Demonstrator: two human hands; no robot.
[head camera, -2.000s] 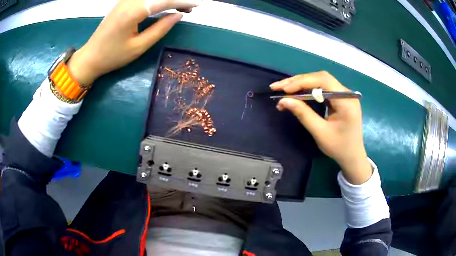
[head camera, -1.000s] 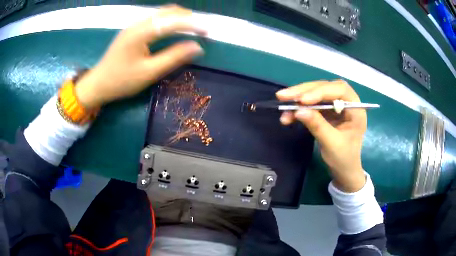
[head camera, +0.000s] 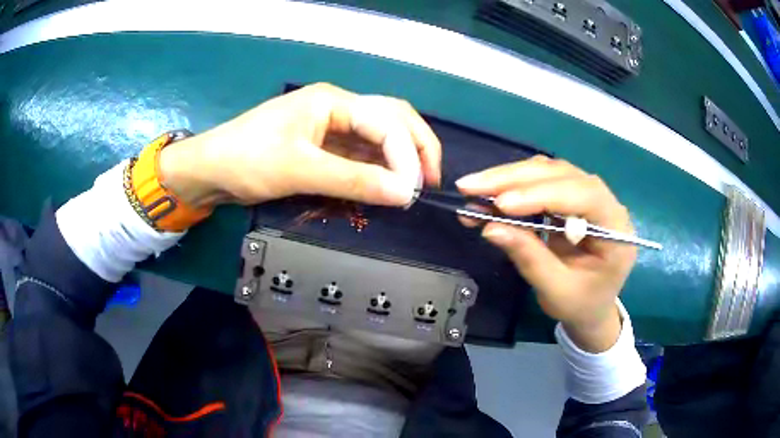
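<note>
My right hand (head camera: 560, 244) holds the tweezers (head camera: 560, 227), a silvery shank with a pale ring and dark tips pointing left. My left hand (head camera: 312, 150) is over the black tray (head camera: 492, 150), its thumb and fingertips together at the tweezer tips. Something tiny shows at the fingertips; I cannot clearly tell it is a coil. The copper coils (head camera: 355, 222) lie in the tray, mostly hidden under my left hand. The grey fixture plate (head camera: 355, 295) lies across the tray's near edge, with four dark nests in a row and screws at both ends.
Beyond the white strip (head camera: 410, 34) stand stacked fixture plates (head camera: 573, 34) at the top. Another single plate (head camera: 725, 128) lies at the upper right. A bundle of pale shiny strips (head camera: 737, 265) lies at the right bench edge.
My left hand has come right and down over the tray to the tweezer tips and now covers most of the coils. The tweezers have tilted, their rear end lower.
</note>
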